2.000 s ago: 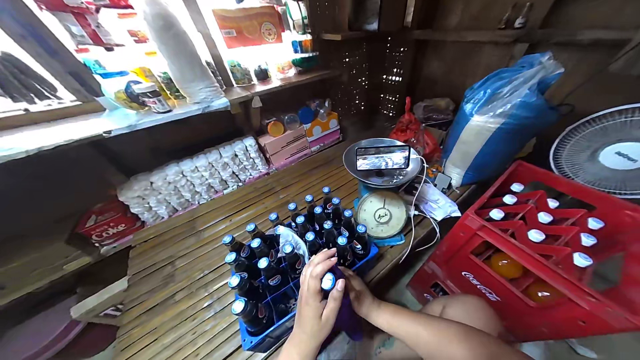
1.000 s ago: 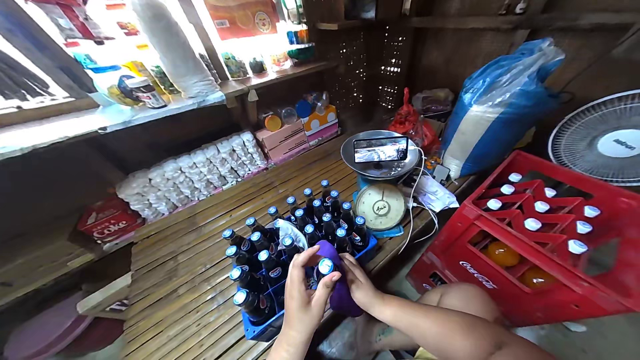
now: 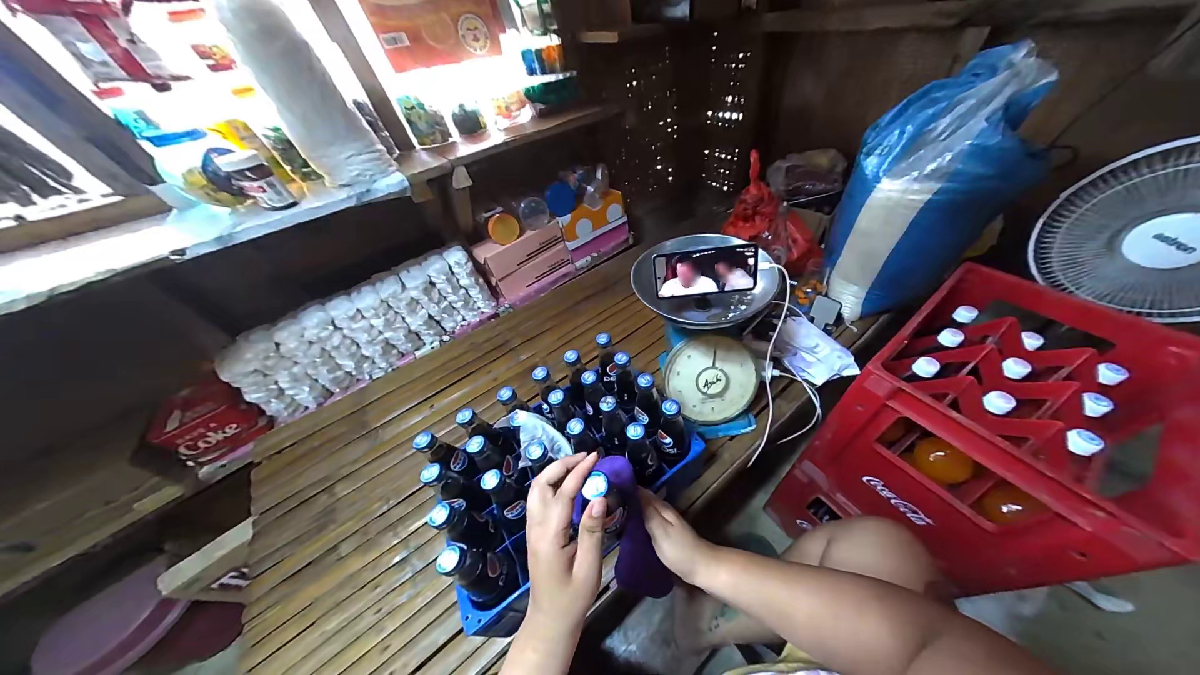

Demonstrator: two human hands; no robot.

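My left hand [image 3: 565,525] grips the neck of a capped glass Pepsi bottle [image 3: 596,486] between thumb and fingers. From the right, my right hand [image 3: 670,534] presses a purple cloth [image 3: 642,553] against the same bottle. Both hands are over the near edge of a blue plastic crate [image 3: 489,619], which holds many dark Pepsi bottles with blue caps. A crumpled whitish plastic piece [image 3: 544,433] lies among the bottle necks. The lower part of the held bottle is hidden by my hands and the cloth.
The crate stands on a bamboo-slat table [image 3: 328,506]. Behind it is a dial scale [image 3: 711,379] with a phone [image 3: 706,271] on its pan and white cables [image 3: 771,375] beside it. A red Coca-Cola crate [image 3: 881,412] with bottles, a fan [image 3: 1125,225] and a blue-and-white sack [image 3: 923,187] are at the right.
Two seconds ago both hands were close around the bottle with little purple cloth showing; now the cloth hangs plainly along its right side. The left hand's fingers have shifted around the bottle neck.
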